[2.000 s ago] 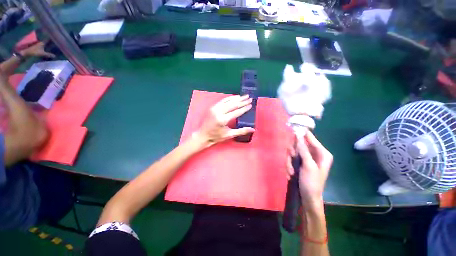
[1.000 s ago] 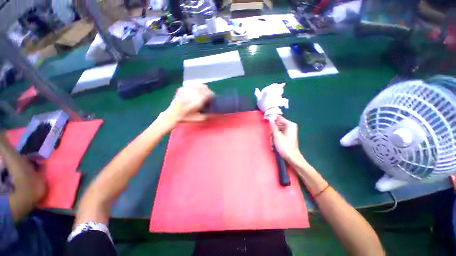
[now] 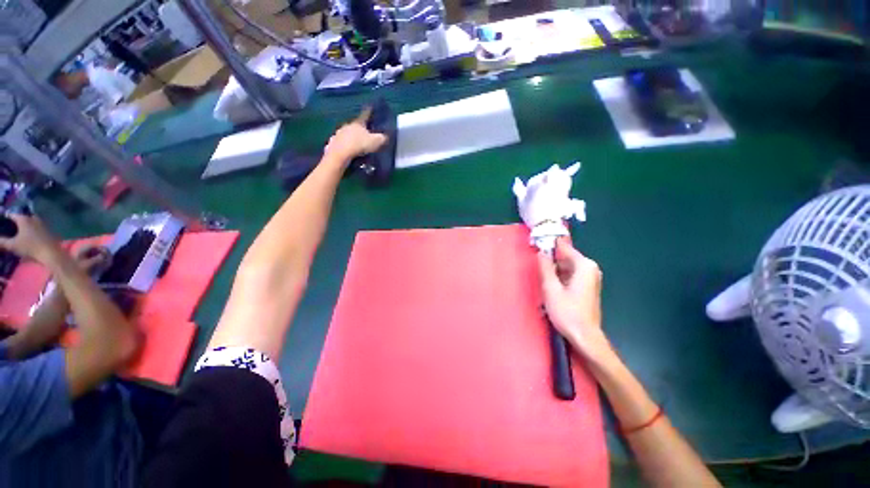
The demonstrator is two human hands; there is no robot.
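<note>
My left hand [image 3: 355,141] is stretched out to the back left of the bench, with its fingers on a black housing [image 3: 381,143] that stands beside a white sheet. My right hand [image 3: 575,291] holds the padded hammer by its shaft at the right edge of the red foam mat [image 3: 439,353]. The hammer's white cloth head [image 3: 548,198] points away from me, and its black grip [image 3: 562,367] lies over the mat's edge.
White sheets [image 3: 458,129] lie farther back, one under a black unit [image 3: 665,103]. A second dark object [image 3: 298,169] is left of my left hand. A white fan [image 3: 828,310] stands at right. A person [image 3: 81,334] works at left beside a parts box [image 3: 146,250].
My left hand has carried the black housing off the red mat to the back left. The hammer has gone from raised to low at the mat's right edge, still in my right hand.
</note>
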